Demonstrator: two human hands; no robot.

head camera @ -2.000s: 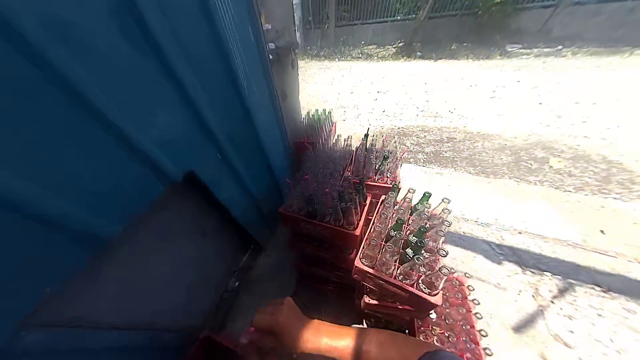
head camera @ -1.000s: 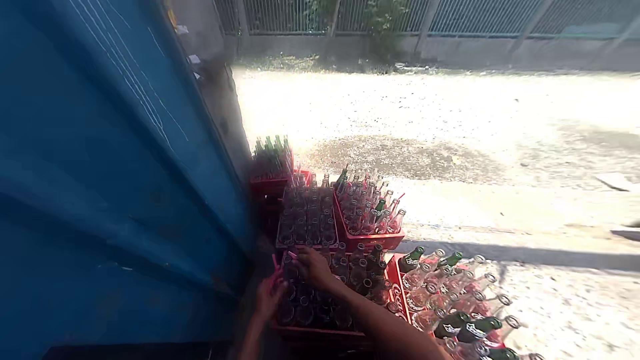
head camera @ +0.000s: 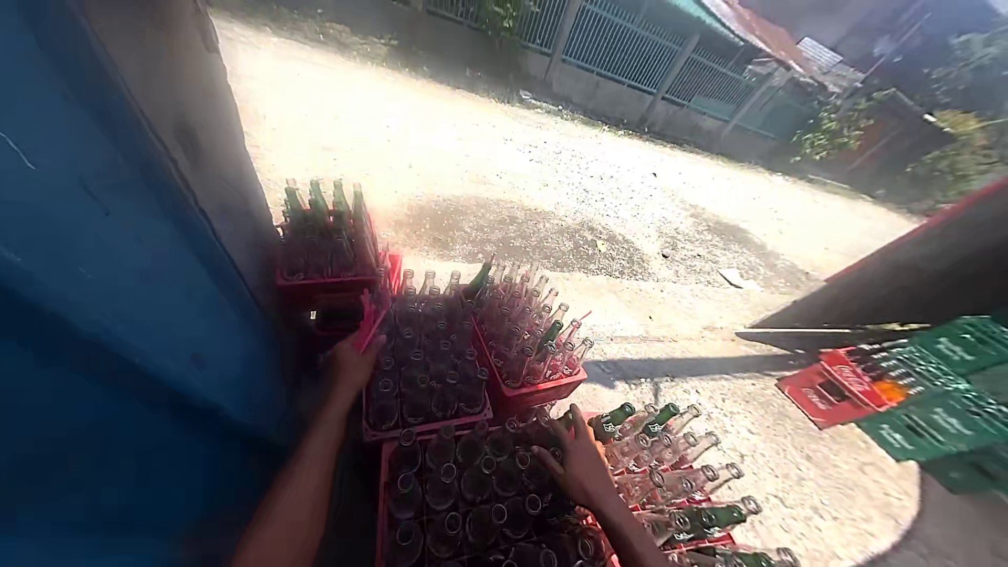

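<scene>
My left hand (head camera: 354, 358) is closed around a bunch of pink drinking straws (head camera: 368, 319), beside the left edge of a red crate of clear glass bottles (head camera: 429, 425). My right hand (head camera: 579, 465) reaches over the nearest crate of glass bottles (head camera: 449, 480), thumb and fingers apart at the bottle necks by its right side; whether it touches one cannot be told. Right of that hand, a crate holds leaning clear and green glass bottles (head camera: 713, 516). Behind it stands another red crate (head camera: 543, 390) of clear bottles with a few green ones.
A blue metal wall (head camera: 142, 315) rises close on the left. Green bottles (head camera: 339, 213) stand in a crate by the post. At the right are a red Coca-Cola crate (head camera: 827, 394) and stacked green crates (head camera: 906, 433). A sunlit road and a fence (head camera: 630, 55) lie ahead.
The view has swung to the right, bringing the red and green crates at the right into view. My hands, close together one second ago, are now apart, the right one farther right over the bottles.
</scene>
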